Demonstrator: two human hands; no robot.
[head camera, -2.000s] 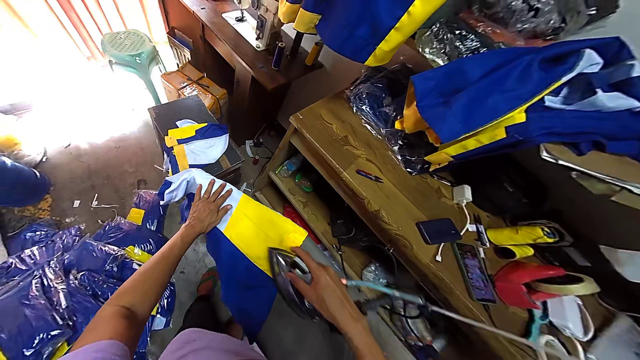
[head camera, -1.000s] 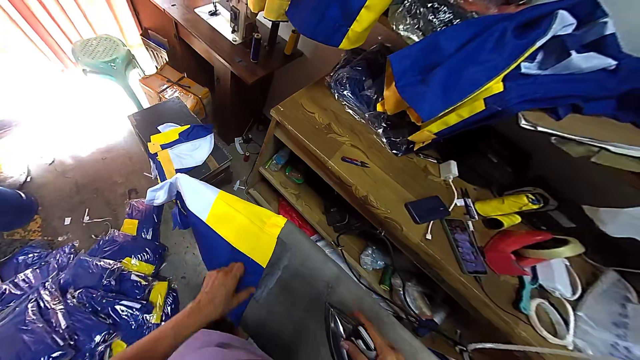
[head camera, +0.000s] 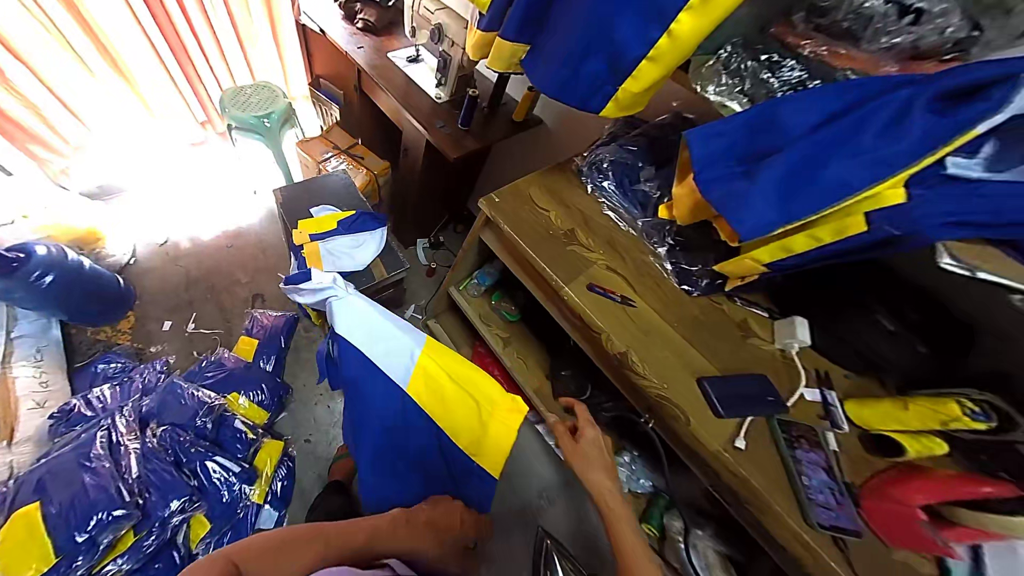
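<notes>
A blue, yellow and white fabric garment (head camera: 424, 400) lies over a grey ironing board (head camera: 544, 488), its white end bunched at the board's far tip. My left hand (head camera: 448, 528) rests at the garment's near lower edge, blurred, its fingers partly hidden. My right hand (head camera: 580, 440) is off the iron, with fingers bent near the board's right edge by the yellow panel's corner; nothing shows in it. The electric iron (head camera: 552, 552) stands on the board at the bottom of the view, partly cut off, between my two hands.
Bagged blue garments (head camera: 160, 456) are heaped on the floor at left. A wooden cabinet (head camera: 624, 344) at right carries a phone (head camera: 816, 476), a power bank (head camera: 740, 396) and a red tape dispenser (head camera: 928, 504). Beyond are a dark box (head camera: 320, 192), a green stool (head camera: 260, 112) and a sewing machine (head camera: 440, 40).
My right hand, on the iron in both earlier frames, has let go of it and moved up beside the board's right edge. The left hand has gone from the garment's white part to its near edge.
</notes>
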